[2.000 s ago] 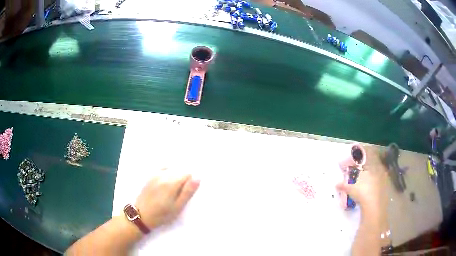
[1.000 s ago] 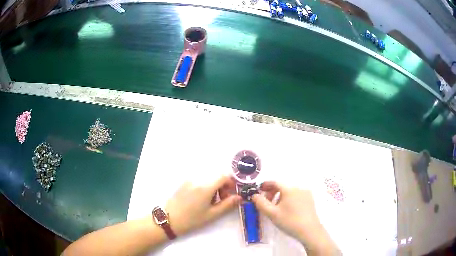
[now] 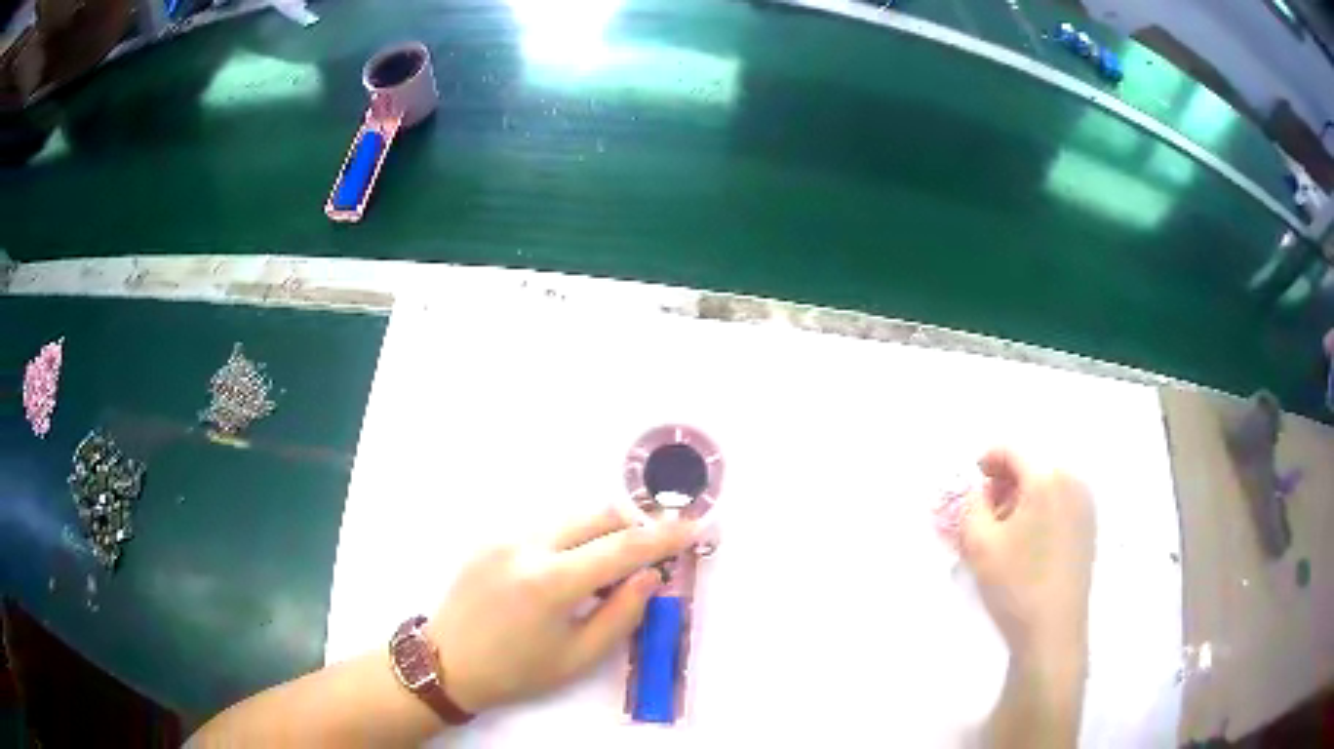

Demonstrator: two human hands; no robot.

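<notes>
A pink fan housing (image 3: pixel 708 476) lies on the white sheet in front of me, round head away from me, with a blue battery cell (image 3: pixel 658 659) in its open handle. My left hand (image 3: pixel 549 607) holds the housing at the neck, its fingers covering most of the small dark piece there. My right hand (image 3: pixel 1027 542) is at the small pink parts (image 3: pixel 954 512) on the right of the sheet, fingertips bent down over them. Whether it pinches one is hidden.
A second pink housing (image 3: pixel 402 100) with a blue battery lies on the green belt (image 3: pixel 819 190). On the left bench are a pink pile (image 3: pixel 43 388), a brownish-grey pile (image 3: pixel 239 395) and a dark-silver pile (image 3: pixel 106 498). A grey unit (image 3: pixel 1261 468) lies on the tan board at right.
The housing came from the right to the middle, where both hands held its neck. My right hand has since moved right to the pink parts. The belt's housing has shifted left in view.
</notes>
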